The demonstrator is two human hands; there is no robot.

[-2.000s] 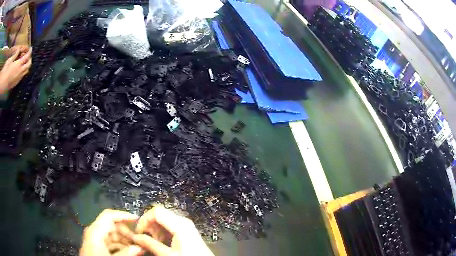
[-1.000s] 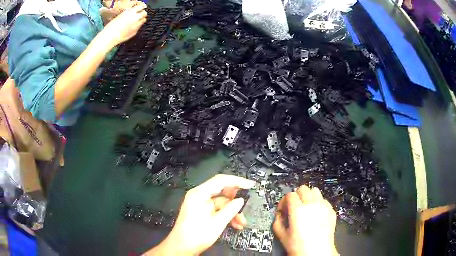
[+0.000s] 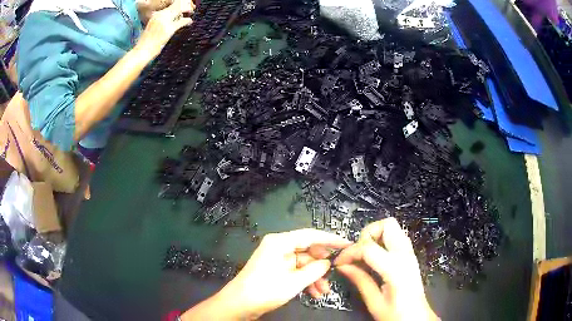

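My left hand (image 3: 282, 269) and my right hand (image 3: 382, 269) meet at the lower middle, fingertips touching. Between them they pinch a small dark part (image 3: 332, 256), mostly hidden by the fingers. A large pile of black plates and narrow parts (image 3: 313, 119) lies beyond my hands. A shiny perforated plate (image 3: 305, 159) lies in the pile. Tiny bright fittings (image 3: 338, 216) lie at the pile's near edge. More small shiny pieces (image 3: 326, 298) lie just below my hands, partly covered. A row of small dark pieces (image 3: 194, 262) lies left of my left hand.
A person in a teal sleeve (image 3: 50, 69) works at upper left beside a black parts tray (image 3: 150, 103). A brown carton (image 3: 37, 150) is at far left. Blue sheets (image 3: 511, 50) are stacked at upper right, near whitish bags (image 3: 351, 15). A wooden-edged box (image 3: 552, 266) is at lower right.
My hands were apart one second ago and now meet. My right hand has moved left to the dark part in my left fingers. The view has shifted, so the pile sits slightly further right.
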